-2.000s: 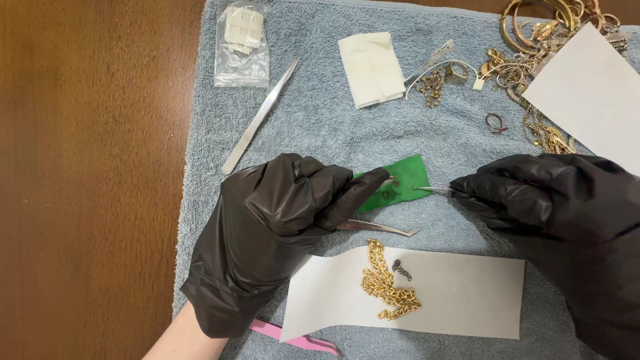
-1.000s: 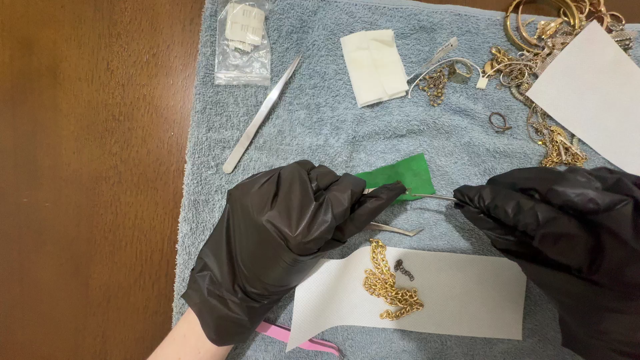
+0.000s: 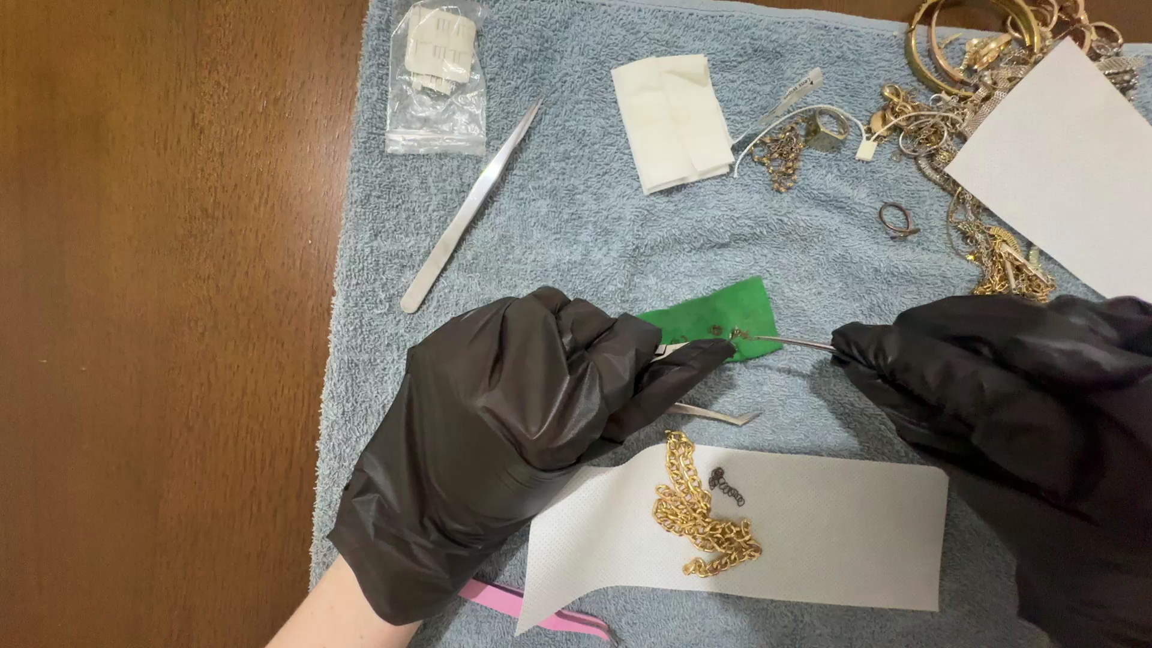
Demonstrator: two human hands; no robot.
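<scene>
My left hand (image 3: 531, 387), in a black glove, is closed over the left part of a green piece of cloth or felt (image 3: 747, 306) bearing small dark links. A thin metal tool (image 3: 796, 342), which looks like a tweezer tip, is gripped in my gloved right hand (image 3: 981, 387); its point reaches the green piece. Bent-tip tweezers (image 3: 720, 414) show partly from beneath my left hand. Nearer to me, a gold chain (image 3: 688, 513) and a short dark chain (image 3: 726, 487) lie on a white sheet (image 3: 846, 531).
Straight metal tweezers (image 3: 472, 205) and a clear bag of white tags (image 3: 436, 117) lie on the blue towel (image 3: 576, 225). Folded white paper (image 3: 673, 121), a ring (image 3: 826, 129) and a jewelry pile (image 3: 981, 81) partly under a white card (image 3: 1062, 162) are farther back. Pink tweezers (image 3: 490, 594) lie at the front.
The fingers of my left hand have shifted over the green piece, covering its left part. The tool in my right hand stays at the green piece.
</scene>
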